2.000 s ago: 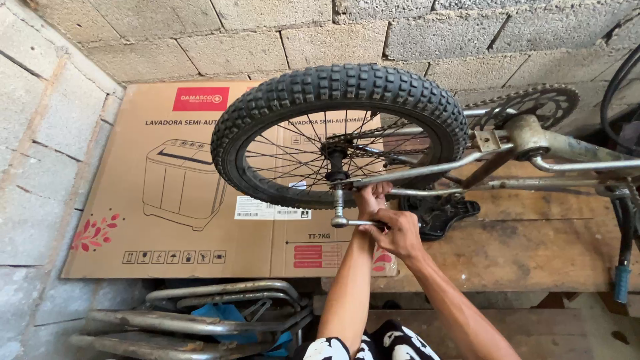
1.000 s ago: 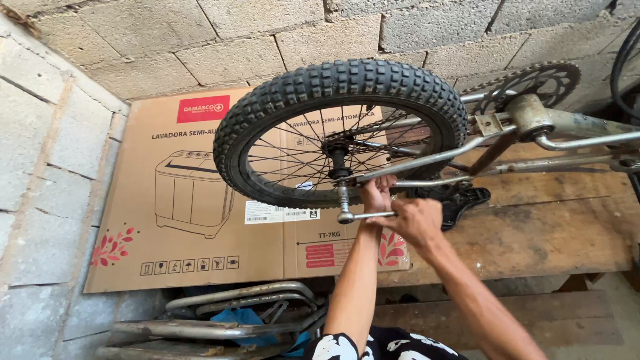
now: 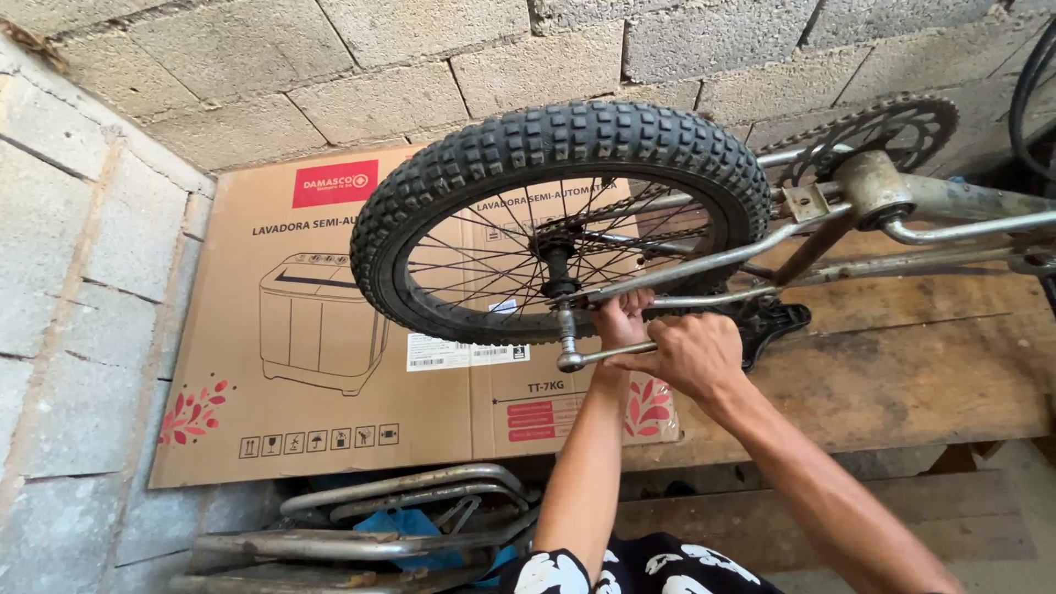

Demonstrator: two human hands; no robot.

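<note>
An upturned bicycle rests with its knobby wheel (image 3: 569, 136) toward me. A socket wrench (image 3: 569, 360) sits on the axle end beside the hub (image 3: 559, 268), its handle reaching to the right. Closed around that handle is my right hand (image 3: 697, 351). My left hand (image 3: 623, 318) grips the frame tubing (image 3: 701, 302) just behind the axle, its fingers partly hidden by the tubes. The black saddle (image 3: 771, 330) lies on the wooden bench under the frame, and the chainring (image 3: 874, 140) stands at the upper right.
A flattened cardboard box (image 3: 223, 330) lies under the wheel, against a block wall (image 3: 528, 66). Bent metal tube frames (image 3: 313, 544) with a blue cloth (image 3: 404, 528) are below it. The wooden bench (image 3: 907, 371) extends to the right, with a lower plank (image 3: 825, 516) in front.
The wrench handle has swung slightly, its outer end now higher than one second ago, and my right hand has moved with it. My left hand stays at the frame.
</note>
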